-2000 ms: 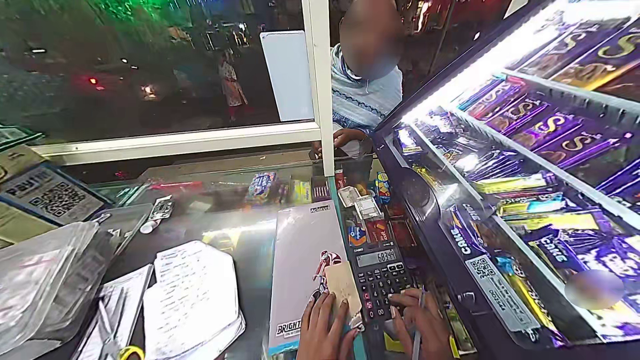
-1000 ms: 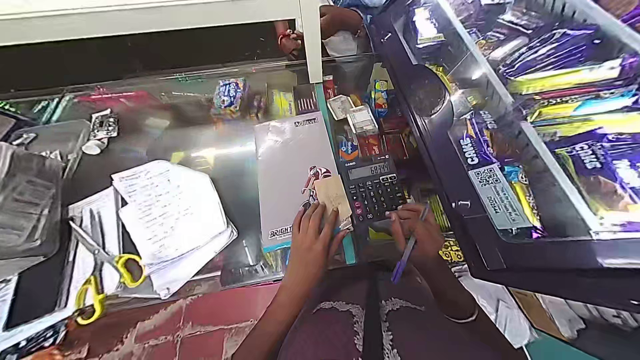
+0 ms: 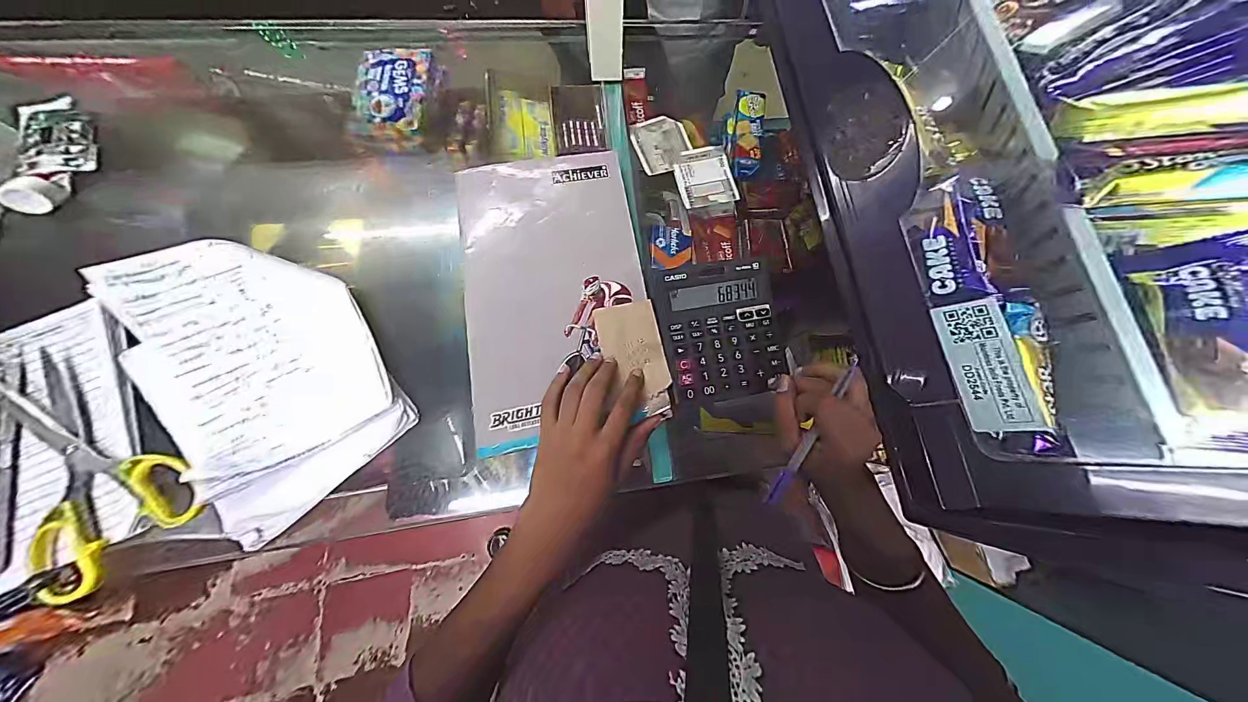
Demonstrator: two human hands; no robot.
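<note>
My left hand (image 3: 590, 424) rests on the lower edge of a notebook (image 3: 541, 263) with a cyclist on its cover. Its fingertips press a small brown paper slip (image 3: 636, 353) that bears writing. Right of the slip a black Casio calculator (image 3: 721, 336) lies on the glass counter, with digits on its display. My right hand (image 3: 829, 419) is at the calculator's lower right corner. A ballpoint pen (image 3: 809, 439) slants through its fingers, cap end down. Whether a fingertip touches a key, I cannot tell.
Scissors with yellow handles (image 3: 127, 468) lie at the left beside handwritten sheets (image 3: 253, 361). Wrapped sweets and small boxes (image 3: 704, 177) show around and beyond the calculator. A dark display case (image 3: 985, 478) with packaged snacks borders the right side. The counter's front edge runs before my lap.
The view has tilted down, and the person beyond the counter is out of it. My left hand stays on the slip and notebook; my right hand still has the pen beside the calculator.
</note>
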